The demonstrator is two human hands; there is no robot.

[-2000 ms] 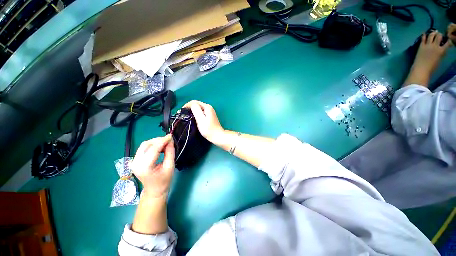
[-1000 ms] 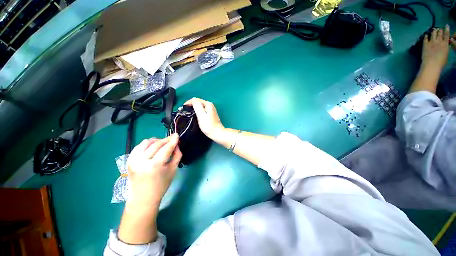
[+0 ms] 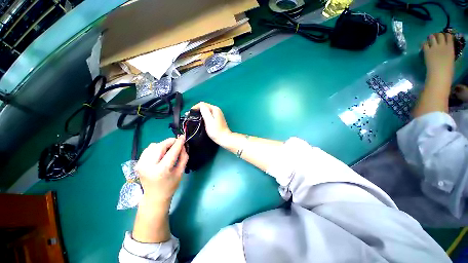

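A black housing stands on the green bench mat with thin white and reddish lead wires curling at its open face. My right hand is closed round its top and far side. My left hand pinches at the wires with thumb and finger at the near left edge. The fingertips partly hide what they pinch. A thick black power cord runs from the housing in tied loops to a bagged plug left of my left hand.
Another corded unit lies at the left, one at the back right. Cardboard sheets lie at the back. Small dark parts lie on clear film at the right, beside another person's arm. An orange-brown box is at lower left.
My left hand moved away from the wires' lower part, then slightly back right, still pinching. My right hand stayed on the housing. The neighbouring person's arm shifted.
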